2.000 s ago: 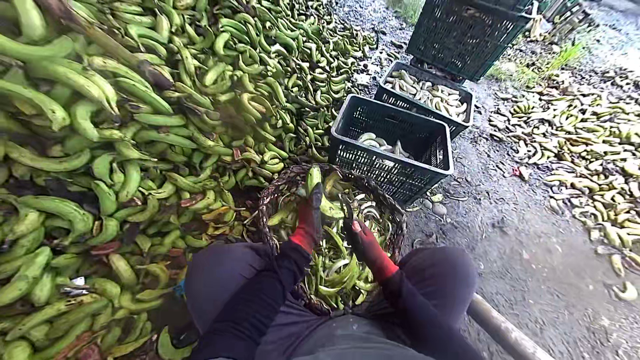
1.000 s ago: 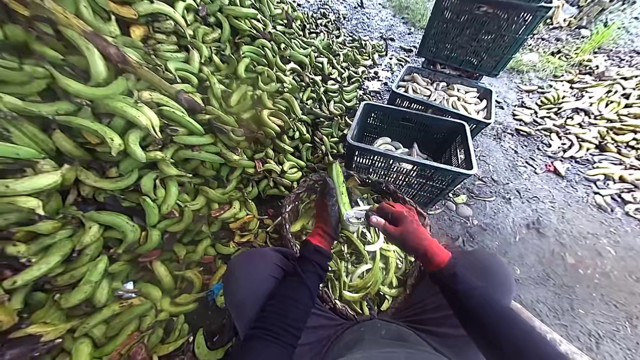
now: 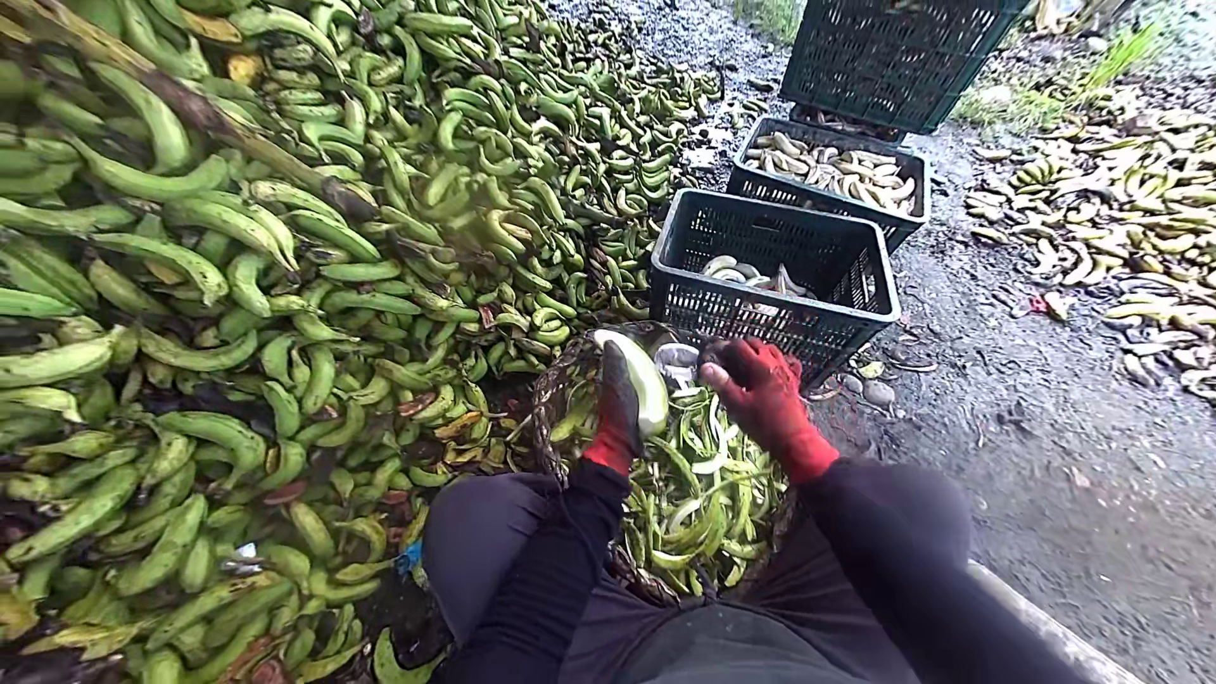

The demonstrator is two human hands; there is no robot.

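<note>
My left hand (image 3: 617, 404), in a red and dark glove, is closed around a partly peeled green plantain (image 3: 641, 380) that shows pale flesh. To its right my right hand (image 3: 760, 389), gloved the same way, holds a small pale tool (image 3: 676, 363), perhaps a peeler; its exact kind cannot be told. Both hands are over a woven basket (image 3: 543, 418) between my knees, which holds many green peel strips (image 3: 703, 494). Just beyond the basket stands a dark green plastic crate (image 3: 774, 313) with some peeled plantains (image 3: 750, 274) at its bottom.
A large heap of green plantains (image 3: 190, 361) covers the ground at left. Behind the near crate is another crate (image 3: 826, 204) of peeled plantains, with an upright crate (image 3: 893, 62) beyond it. More plantains (image 3: 1121, 218) lie at right. A pole (image 3: 1035, 617) lies by my right knee.
The plantain in my left hand was mostly green a second ago and now shows a broad pale side. My hands, close together two seconds ago, are now farther apart.
</note>
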